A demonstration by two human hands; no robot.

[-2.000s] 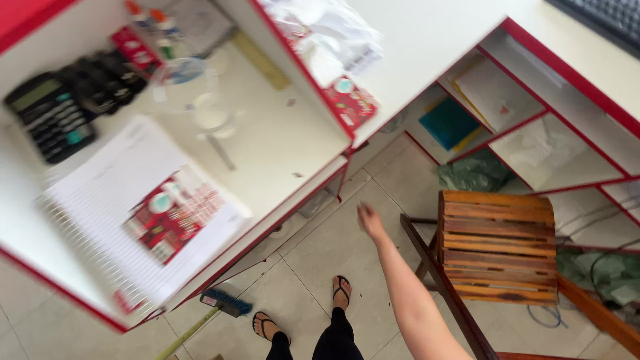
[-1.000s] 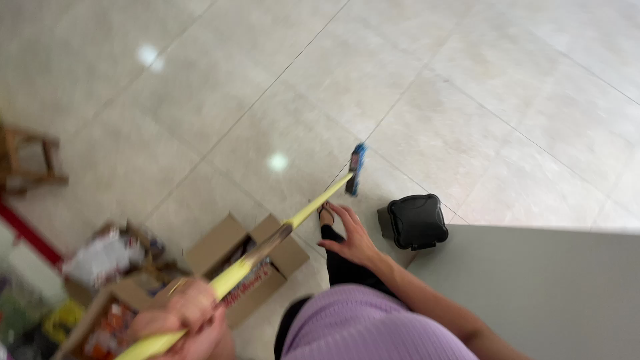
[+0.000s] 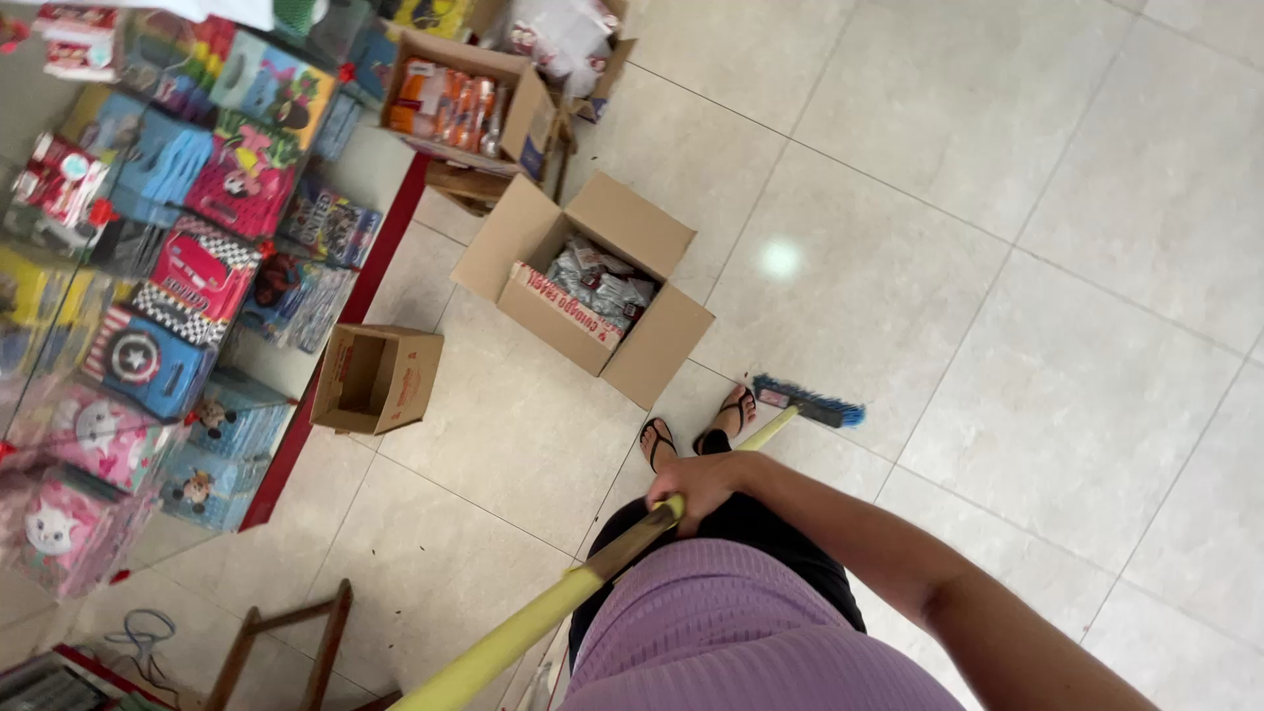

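Note:
My right hand (image 3: 696, 486) is closed around the yellow handle of a broom (image 3: 499, 637), in front of my body. The handle slants from the bottom edge, left of centre, up to the broom head (image 3: 810, 403), which has blue bristles and rests on the tiled floor beside my sandalled feet. Part of the handle's covering looks worn or peeled, showing brown. My left hand is out of view, and the near end of the handle is cut off by the frame.
An open cardboard box (image 3: 568, 321) holding silvery packets lies ahead of my feet. A smaller open box (image 3: 380, 380) stands by a red-edged display case (image 3: 395, 222). Another box (image 3: 528, 99) with orange packets sits on a wooden stool (image 3: 464, 188). Wooden legs (image 3: 316, 652) show at lower left.
My right hand, open beside the handle one second ago, now grips it. My left hand, on the handle then, has left the view. The view has swung toward the boxes and display case.

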